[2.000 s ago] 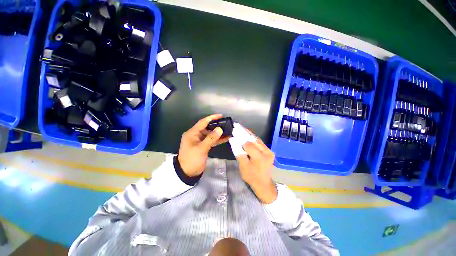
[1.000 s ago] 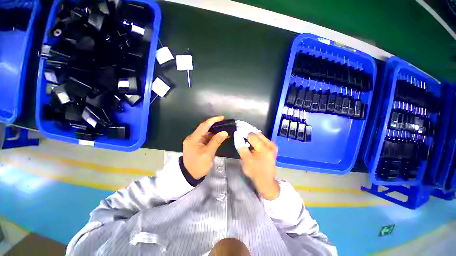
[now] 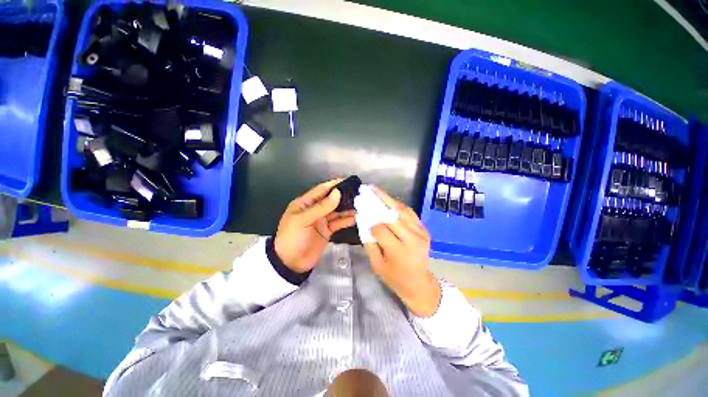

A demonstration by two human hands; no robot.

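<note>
My left hand [image 3: 304, 228] holds a black plastic housing [image 3: 347, 192] between thumb and fingers, over the bench's front edge. My right hand [image 3: 400, 246] is at its right side, with white material [image 3: 373, 215] at the fingertips against the housing. Whether this is a white block, a cloth or finger coverings I cannot tell. The fingers hide part of the housing. Three white-faced blocks [image 3: 285, 99] with thin leads lie on the bench beside the left bin.
A blue bin [image 3: 234, 116] of jumbled black parts stands at left, another blue tray [image 3: 17, 147] beyond it. At right, a blue tray [image 3: 508, 246] holds rows of black units, with a second filled tray [image 3: 584, 267] beyond. A green surface [image 3: 497, 31] runs along the back.
My hands have stayed together over the bench edge. The housing has turned and tilted in my left fingers, and the white material at my right fingertips has shifted and changed shape.
</note>
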